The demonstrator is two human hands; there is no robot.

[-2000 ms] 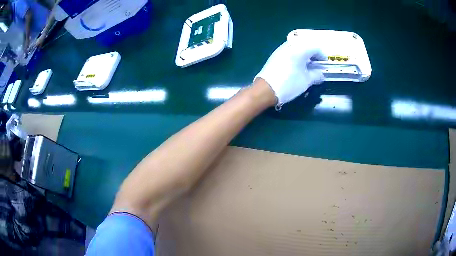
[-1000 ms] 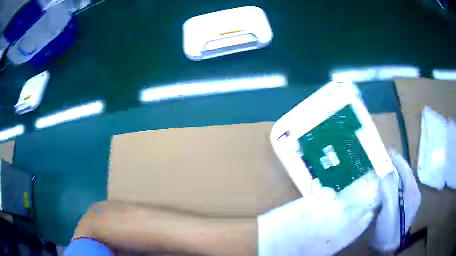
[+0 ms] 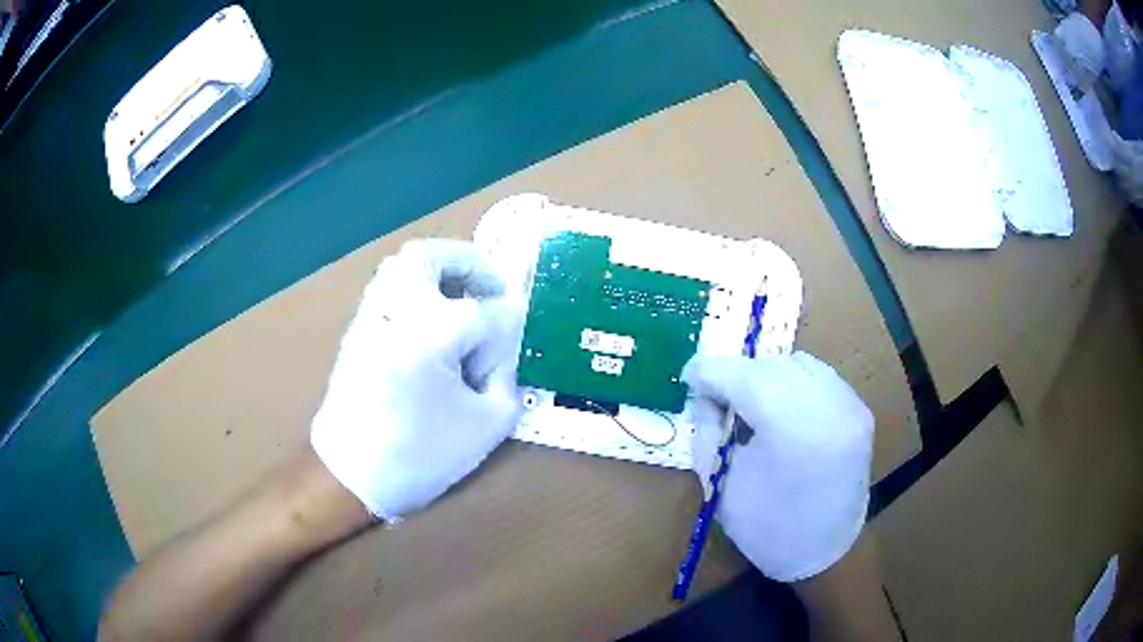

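An open white router housing [image 3: 760, 266] with a green circuit board [image 3: 614, 320] lies on the tan cardboard sheet [image 3: 288, 376]. The board has white labels, and a thin dark wire loops at its lower edge. My left hand [image 3: 420, 376], in a white glove, is at the housing's left edge with curled fingers; whether it grips the edge is unclear. My right hand [image 3: 790, 452], also gloved, holds a blue patterned pencil [image 3: 698, 539] slanting across the housing's right side, with its fingers at the board's lower right corner.
A closed white housing [image 3: 188, 100] lies on the green bench at the upper left. Two plain white covers [image 3: 921, 144] lie overlapping on another cardboard sheet at the upper right. More white pieces and part of a person show at the far right edge.
The open housing has come from the bench onto the cardboard and now lies level between both hands. My left hand has moved to its left side. The pencil now shows clearly in my right hand.
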